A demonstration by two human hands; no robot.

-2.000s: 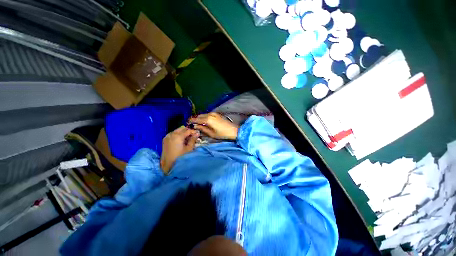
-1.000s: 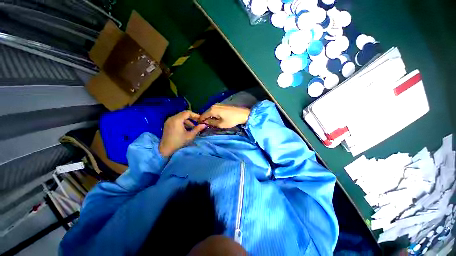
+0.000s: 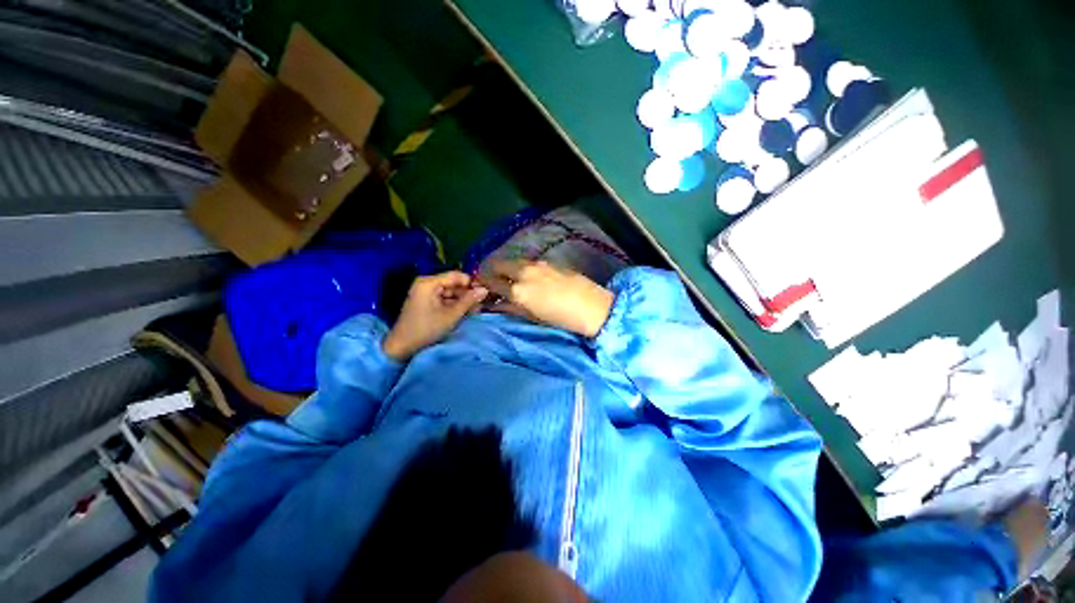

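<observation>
My left hand [image 3: 433,313] and my right hand [image 3: 556,296] are bare and close together at my waist, fingertips almost touching. A thin dark-red cord [image 3: 580,236] runs over grey cloth to my fingers. Both hands pinch at it; the small part between the fingertips is dark and too small to make out, and my right fingertips are partly in shadow. I wear a bright blue coat [image 3: 495,401] with a white zip.
A green bench [image 3: 660,253] at right bears white and blue discs [image 3: 696,88], flat cartons with red bands [image 3: 855,230] and loose white paper slips [image 3: 931,406]. At left are an open brown box [image 3: 283,147] and a blue stool [image 3: 295,309]. Another person's sleeve and hand [image 3: 1028,532] show lower right.
My right hand has shifted slightly right, and more of the cord shows above the hands. The other person's arm has come in over the slips. The view has shifted slightly.
</observation>
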